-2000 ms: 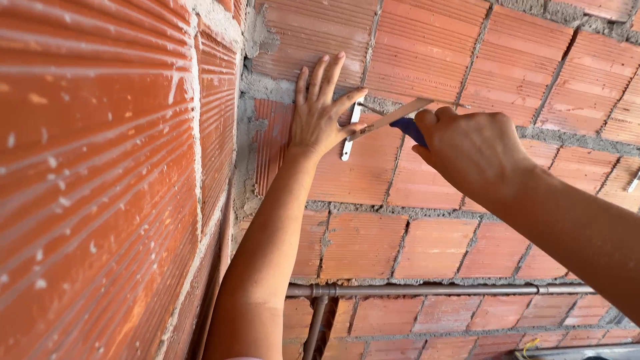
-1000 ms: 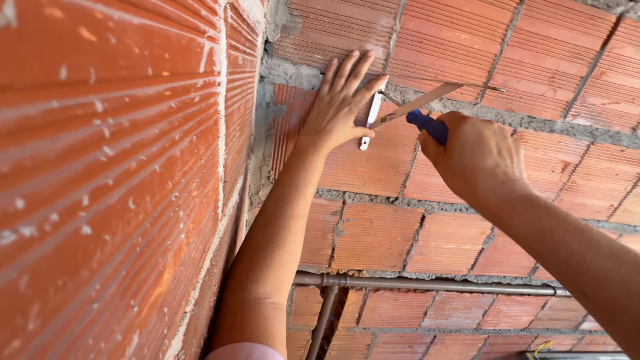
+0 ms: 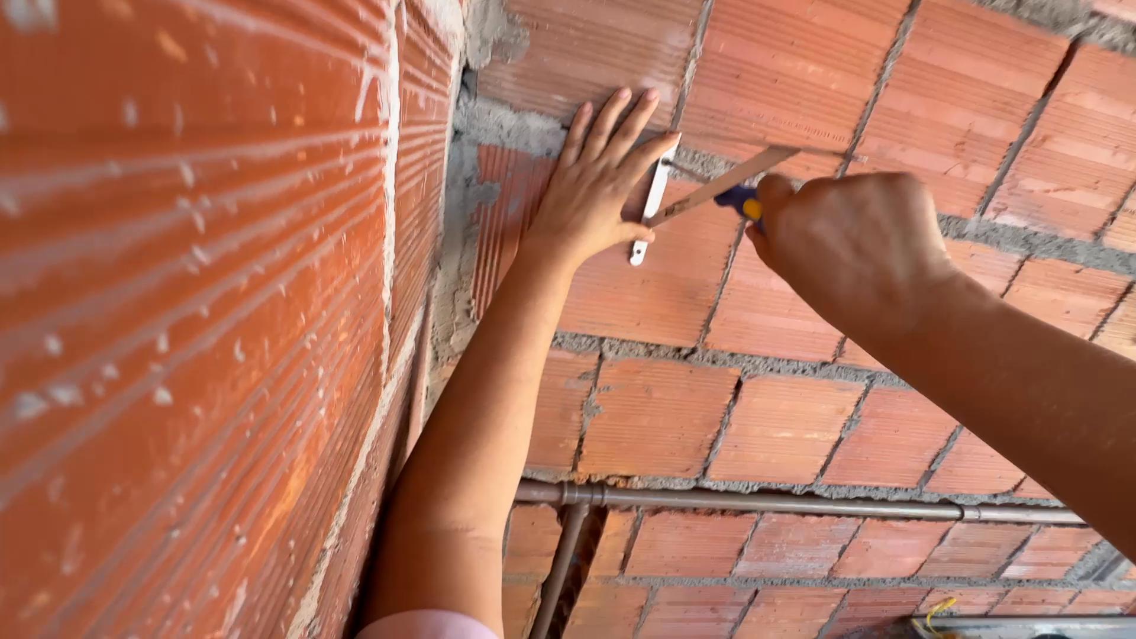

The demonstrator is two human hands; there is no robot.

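Observation:
A white metal shelf bracket [image 3: 655, 197] stands against the brick wall, its flat plate on the bricks and a brownish arm [image 3: 723, 186] slanting out to the right. My left hand [image 3: 603, 182] lies spread over the wall beside the plate, thumb and index finger at its edge. My right hand [image 3: 848, 248] is closed around the blue and yellow handle of a screwdriver [image 3: 742, 202]. The screwdriver's shaft [image 3: 688, 170] runs left to the upper part of the plate, behind the slanting arm. A hole shows at the plate's lower end.
A second wall of ridged red bricks [image 3: 195, 311] stands close on the left and meets this one in a mortared corner. Brown pipes [image 3: 799, 503] run along the wall below the hands. A yellow wire [image 3: 936, 612] shows at the bottom right.
The right hand has turned about the screwdriver's handle, where yellow now shows. The left hand stays beside the bracket. The view has shifted somewhat.

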